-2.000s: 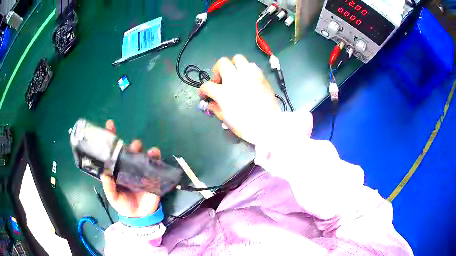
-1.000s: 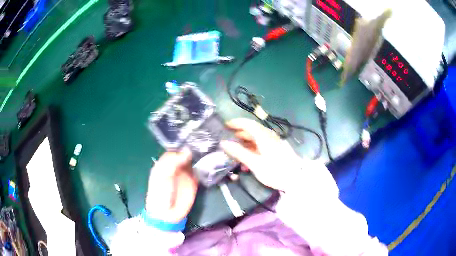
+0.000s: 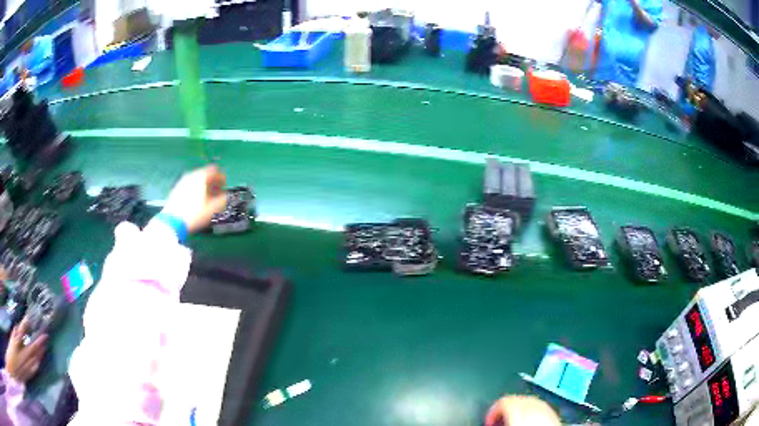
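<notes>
My left hand (image 3: 198,198), with a blue band at the wrist, reaches forward over the far end of the black tray (image 3: 265,333). Its fingers are at the left side of a dark mottled trail camera (image 3: 235,210); blur hides whether they grip it. My right hand (image 3: 524,412) shows only in part at the bottom edge, and its fingers and anything in them are cut off. A second trail camera (image 3: 389,245), longer in outline, lies on the green mat between the hands, farther forward.
Several more camera units (image 3: 642,252) line the bench. Dark blocks (image 3: 508,183) stand behind them. A blue leaflet (image 3: 564,373) lies near bench supplies (image 3: 695,341) at right. Small labels (image 3: 288,393) lie beside the tray. Another person's hand (image 3: 25,351) is at far left. A green post (image 3: 190,83) rises ahead.
The view has swung up and left. My hands have parted from the camera they held together; the left has moved far forward and left, the right is mostly out of view.
</notes>
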